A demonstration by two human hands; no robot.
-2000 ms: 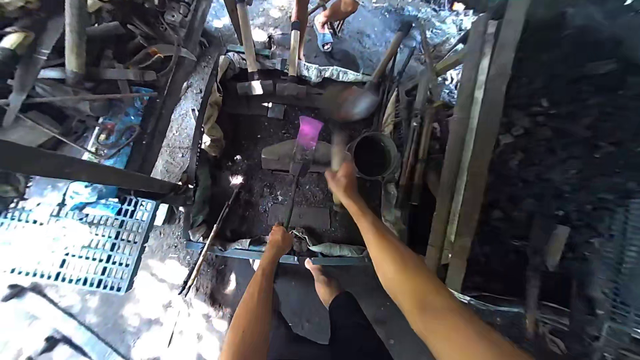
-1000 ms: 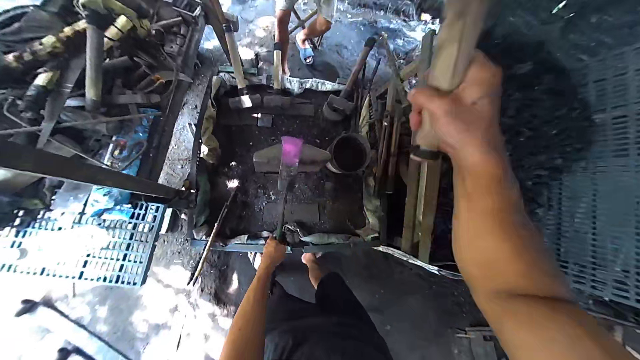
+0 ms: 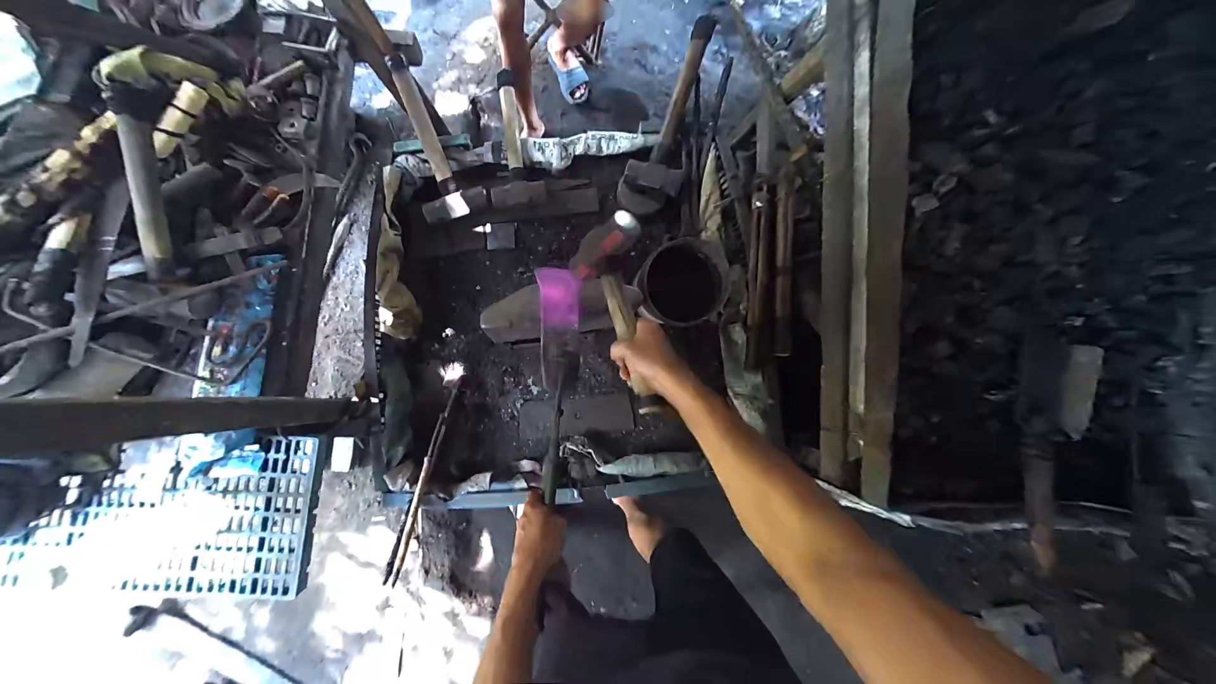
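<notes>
Low in the middle, my left hand (image 3: 540, 534) is closed around the rear of a long dark metal rod or tongs (image 3: 557, 418). At its far end a flat metal blade piece (image 3: 559, 297) glows pink-purple and lies over the anvil (image 3: 510, 313). My right hand (image 3: 648, 359) grips the wooden handle of a hammer (image 3: 606, 245). The hammer's head is just right of the glowing end; whether they touch I cannot tell. How the blade joins the rod is not clear.
A round container (image 3: 681, 282) stands right of the anvil. Beyond are several hammers, one a sledgehammer (image 3: 650, 180), and another person's feet (image 3: 570, 76). Long wooden boards (image 3: 869, 237) lie right, beside dark charcoal. At left are piled tools and a plastic crate (image 3: 302, 532).
My right hand has brought the hammer down from its raised place at the upper right to beside the glowing piece. My left hand still holds the rod.
</notes>
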